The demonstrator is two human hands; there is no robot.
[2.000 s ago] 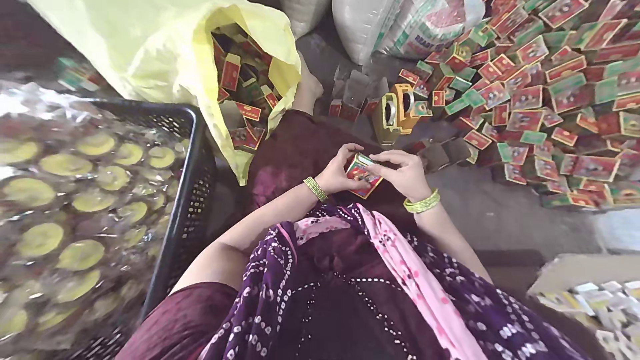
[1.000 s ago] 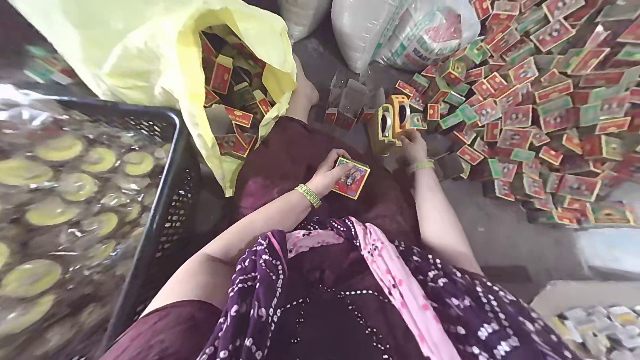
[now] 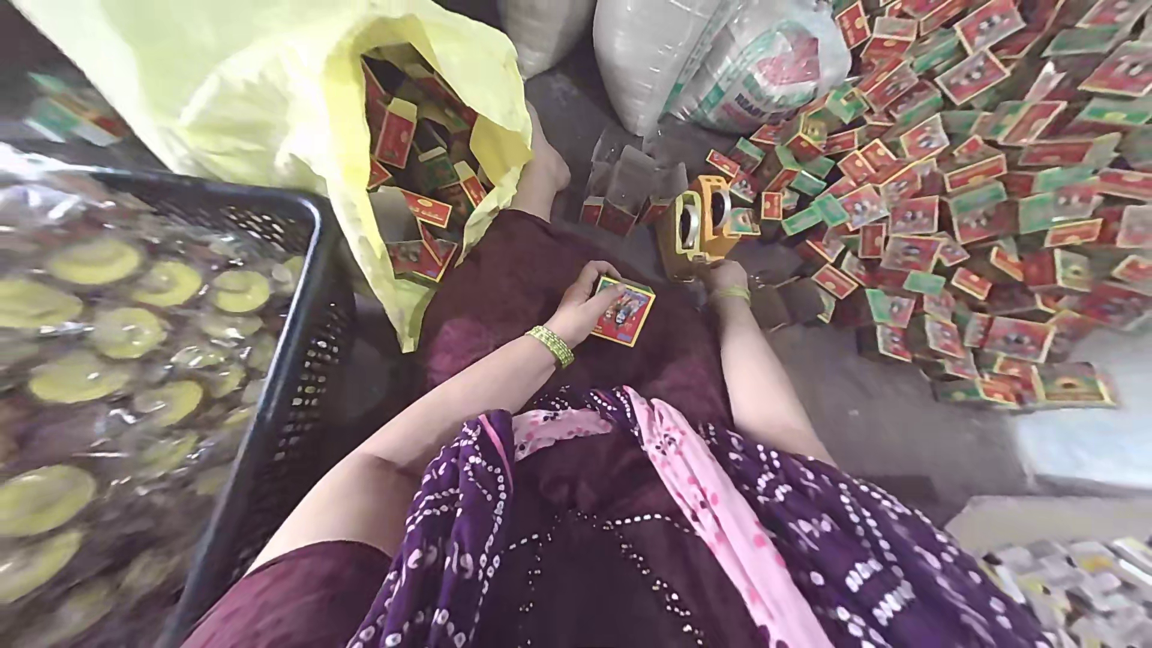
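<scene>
My left hand (image 3: 585,306) grips a small red, yellow-edged printed cardboard box (image 3: 625,312) over my lap, thumb on its top face. Out to the right, my right hand (image 3: 723,277) is at the near end of a pair of yellow and orange tape dispensers (image 3: 698,229) standing on the floor; its fingertips are partly hidden, so whether they grip anything cannot be told. Dark open cartons (image 3: 630,184) lie just beyond the dispensers.
A yellow sack (image 3: 360,180) holding similar boxes stands at upper left. Below it is a black plastic crate (image 3: 270,360) of wrapped round yellow items. Red and green boxes (image 3: 918,216) are heaped at right. White sacks (image 3: 648,63) stand at the top; a carton (image 3: 1035,522) is at lower right.
Two seconds ago both hands were together on the box. My right hand has since let go of it and moved out to the tape dispensers, while my left hand kept the box.
</scene>
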